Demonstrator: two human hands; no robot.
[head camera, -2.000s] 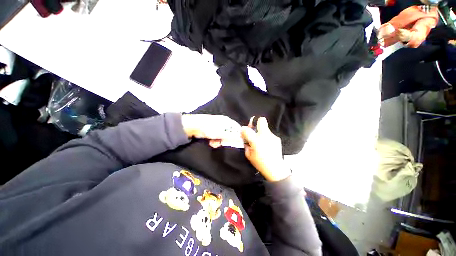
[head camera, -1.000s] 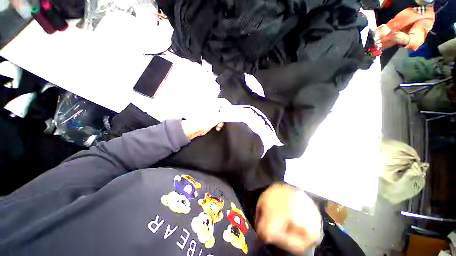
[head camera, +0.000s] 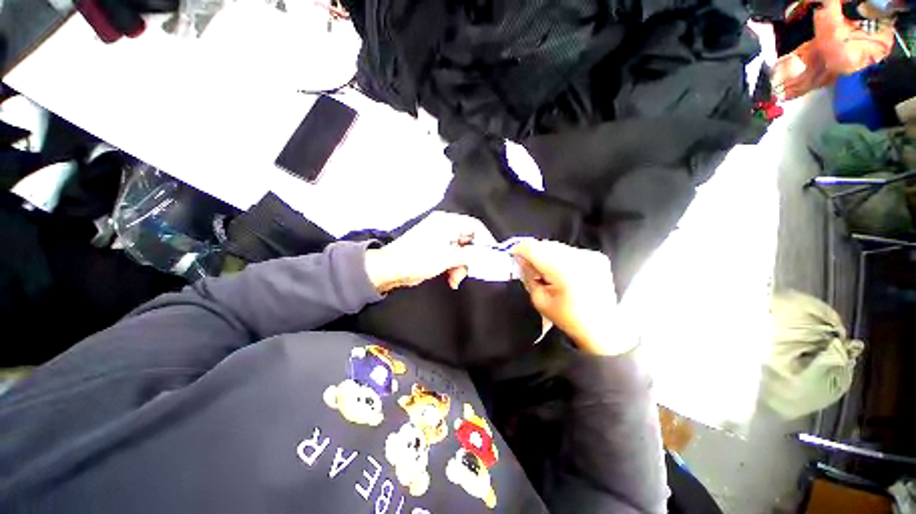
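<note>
A white pad (head camera: 490, 264) is held between my two hands above the black garment (head camera: 442, 321) in my lap. My left hand (head camera: 430, 251) pinches its left part. My right hand (head camera: 570, 291) pinches its right part, and a thin white tip of it hangs below the right fingers. Most of the pad is hidden by the fingers. Whether the right hand also holds a small tool cannot be told. The black cloth runs from my lap up onto the white table (head camera: 693, 291).
A heap of black garments (head camera: 562, 60) lies on the far side. A smartphone (head camera: 316, 139) lies at left on the table. Clear plastic (head camera: 161, 221) is below the table's left edge. A tied beige sack (head camera: 809, 351) stands at right. A person in orange (head camera: 839, 45) is at the far right.
My right hand was low near my body a second ago, away from the pad. It has come back up and taken hold of the pad's right part. My left hand has kept its hold.
</note>
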